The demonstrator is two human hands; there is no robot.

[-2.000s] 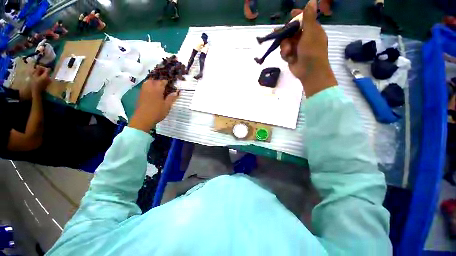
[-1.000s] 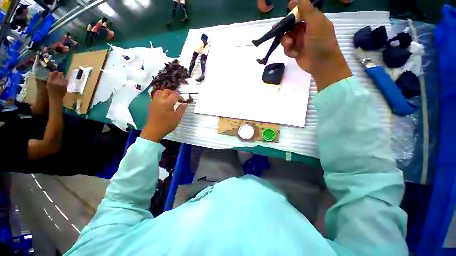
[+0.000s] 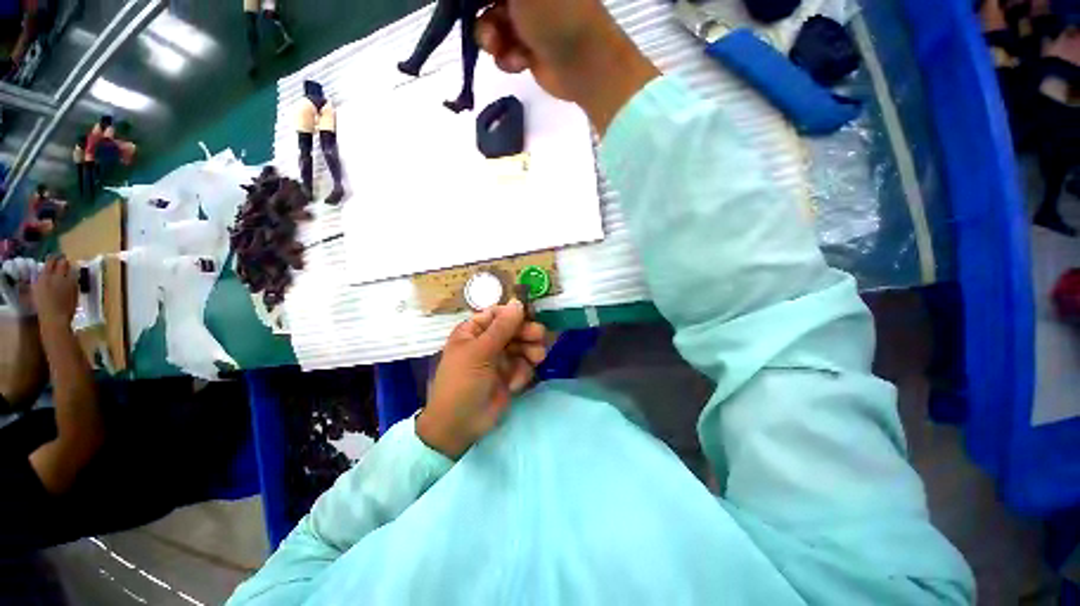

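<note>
My left hand [image 3: 480, 373] is at the table's front edge with its fingertips pinched on a small dark part [image 3: 522, 295], just below the green cap [image 3: 535, 281]. The white glue pot [image 3: 483, 290] sits beside that cap on the brown cardboard strip [image 3: 444, 291]. My right hand [image 3: 563, 47], partly cut off by the top edge, holds a figure lower body [image 3: 448, 47] with its black legs pointing down-left over the white work sheet [image 3: 415, 189]. A dark rounded block [image 3: 500, 127] lies on the sheet. Another lower body [image 3: 317, 142] lies to its left.
A heap of small dark parts [image 3: 270, 233] lies left. A blue-handled tool [image 3: 782, 78] and dark lumps [image 3: 824, 50] lie right, near a blue bin [image 3: 965, 237]. Another person's hand [image 3: 55, 288] is at far left. Figure parts stand on the green surface behind.
My left hand has moved right from the heap to the cups, carrying a small dark part. My right hand still holds the lower body. The view has shifted right.
</note>
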